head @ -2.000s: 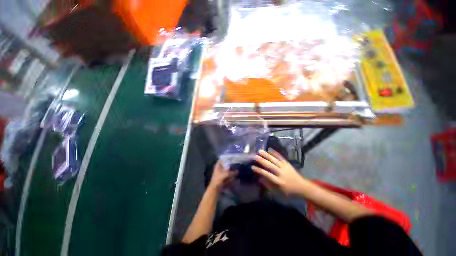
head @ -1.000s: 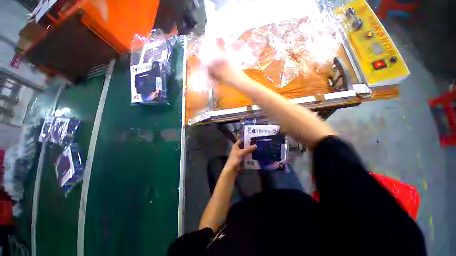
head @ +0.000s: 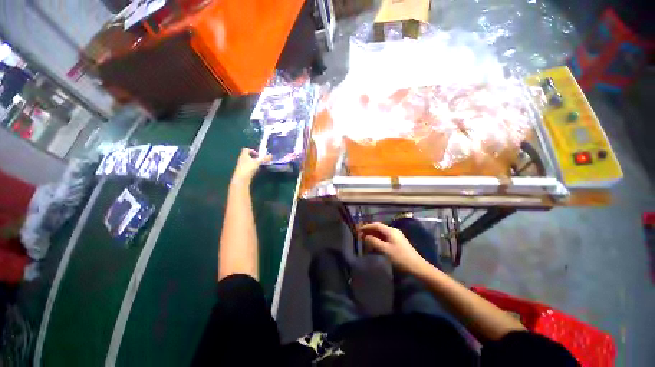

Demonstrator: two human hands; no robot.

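My left hand (head: 248, 162) reaches over the belt and its fingers are on the near left corner of a bagged product box (head: 283, 140). That box lies on the green conveyor belt (head: 215, 215) near its right edge, with other bagged boxes behind it and loose clear film standing up. My right hand (head: 381, 238) is above my lap, below the sealer's front edge, with no box visible in it; its fingers are partly curled. The heat sealer (head: 388, 154) has an orange-brown bed with a heap of shiny waste film (head: 431, 107). Its silver sealing bar (head: 445, 184) lies along the near edge.
Several bagged boxes (head: 129, 211) lie across the belt's left part, beside a greyish-white pile (head: 57, 208). A large orange machine housing (head: 251, 43) stands at the belt's far end. The yellow control panel (head: 580, 132) is right of the sealer. A red plastic basket (head: 553, 322) is at lower right.
The box held in my left hand over my lap is now on the belt by the other bagged boxes. My right hand has come back from the sealer's left side to my lap.
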